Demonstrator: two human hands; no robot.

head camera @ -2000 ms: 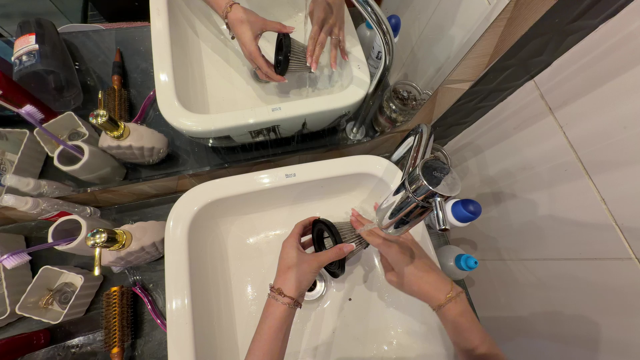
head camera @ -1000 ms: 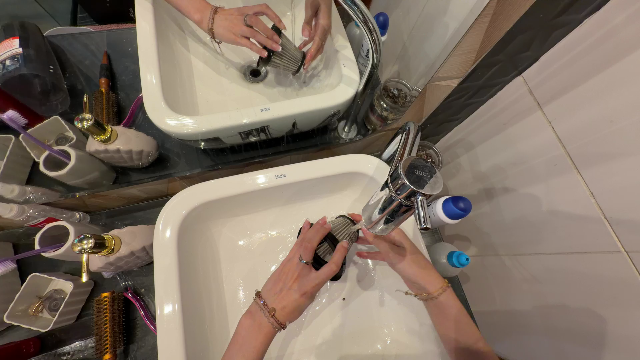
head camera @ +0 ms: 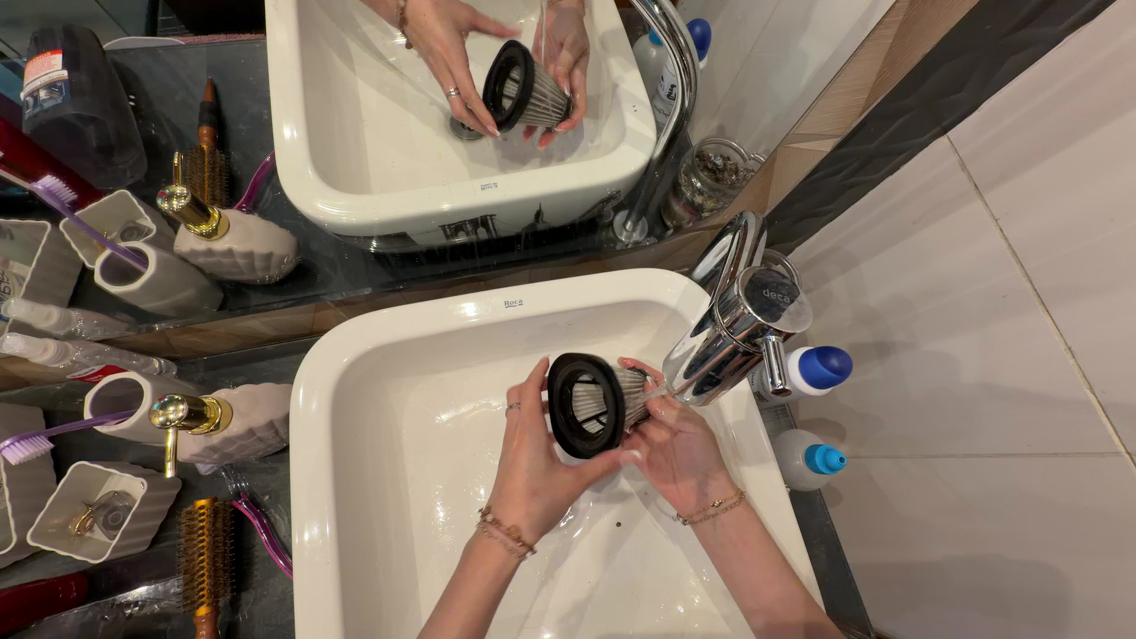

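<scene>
A cone-shaped pleated filter with a black rubber rim (head camera: 586, 406) is held over the white ceramic sink (head camera: 373, 306), its open wide end turned up toward me. My left hand (head camera: 537, 453) grips the black rim, fingers at its left edge and thumb beneath. My right hand (head camera: 674, 444) holds the narrow pleated end, close under the chrome faucet (head camera: 728, 337). Water runs over the filter and right fingers at the spout. The drain is hidden behind the hands and filter. The mirror (head camera: 550, 257) above shows both hands and the filter reflected.
Left of the sink stand a soap dispenser with a gold pump (head camera: 253, 424), a toothbrush cup (head camera: 133, 399), a small tray holding jewelry (head camera: 106, 510) and a round hairbrush (head camera: 206, 559). Right of the faucet are a blue-capped bottle (head camera: 812, 371) and a small bottle with a light-blue cap (head camera: 808, 461).
The filter has been turned so that its open black-rimmed end faces up toward me. My left hand has shifted from over the filter to its left side.
</scene>
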